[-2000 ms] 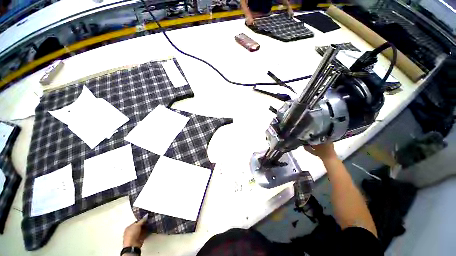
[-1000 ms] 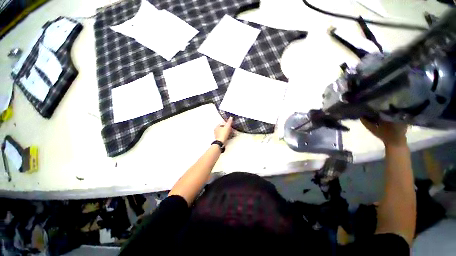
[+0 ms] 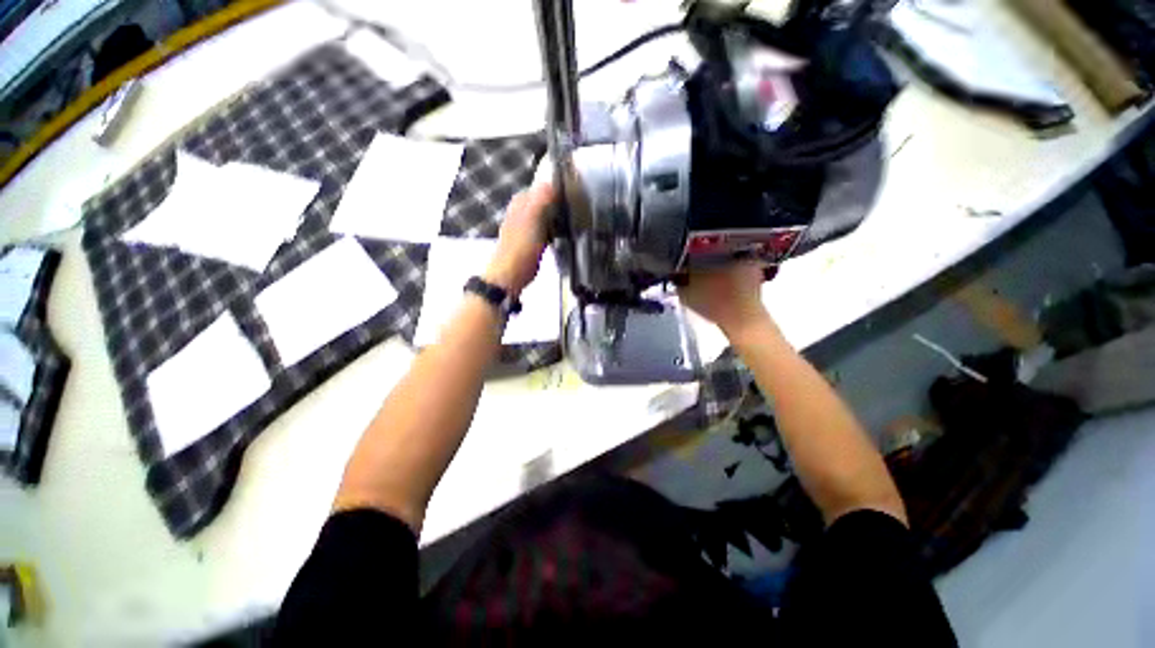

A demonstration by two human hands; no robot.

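Note:
The cloth cutting machine (image 3: pixel 652 190) stands upright at the centre, its grey base plate (image 3: pixel 633 352) at the right edge of the plaid fabric lay (image 3: pixel 329 108). My right hand (image 3: pixel 725 294) is under the motor body beside the red label, its fingers mostly hidden, closed around a part at the rear. My left hand (image 3: pixel 522 234) reaches to the front of the machine's column; its fingertips are hidden behind the column, so its grip cannot be told. White paper pattern pieces (image 3: pixel 323 301) lie on the lay; one is partly behind my left forearm.
Another plaid piece with papers (image 3: pixel 38 367) lies at the far left. A black cable (image 3: pixel 633 48) runs behind the machine. A cut stack with white paper (image 3: pixel 975 57) and a brown roll (image 3: pixel 1077 48) lie far right. Scraps (image 3: pixel 1001 456) are heaped below the table edge.
The machine has moved left, up against the lay. My left hand has left the lay's near edge and moved forward to the column. My right hand stays at the machine. The camera view has shifted.

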